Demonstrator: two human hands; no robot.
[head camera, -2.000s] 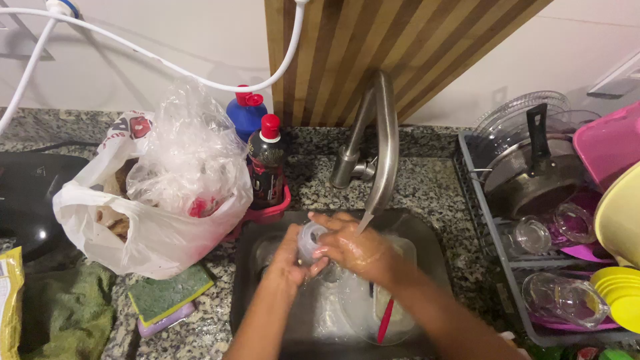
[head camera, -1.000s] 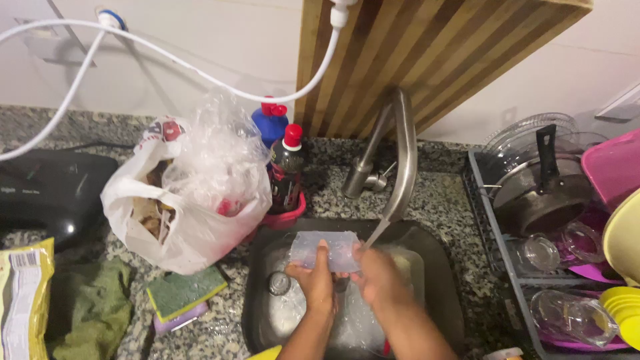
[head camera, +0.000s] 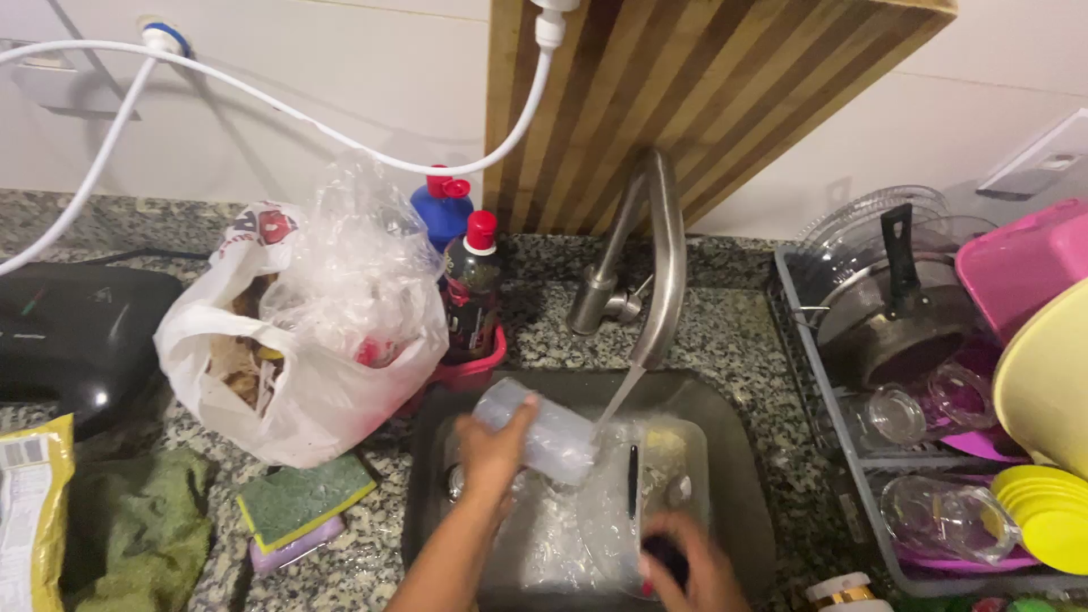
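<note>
My left hand (head camera: 495, 450) grips a translucent plastic cup (head camera: 537, 432), tilted over the sink (head camera: 738, 476) beside the water running from the metal faucet (head camera: 667, 263). My right hand (head camera: 693, 557) is low at the sink's right, blurred, by a dark round thing (head camera: 665, 552); whether it holds this I cannot tell. A clear plastic container (head camera: 697, 459) sits in the sink with a dark-handled utensil (head camera: 633, 480) over it. Suds and water cover the sink's middle.
Left of the sink are a white plastic bag (head camera: 314, 399), a green sponge (head camera: 306, 501), a green cloth (head camera: 144, 527) and a black appliance (head camera: 76, 331). Bottles (head camera: 472, 289) stand behind. At right, a dish rack (head camera: 816, 340) holds a pan (head camera: 901, 314), glasses and bowls. A striped wooden board (head camera: 595, 110) leans behind the faucet.
Both hands were together at the cup one second ago. My right hand has left it and moved down and right; my left hand keeps the cup, now tilted by the stream.
</note>
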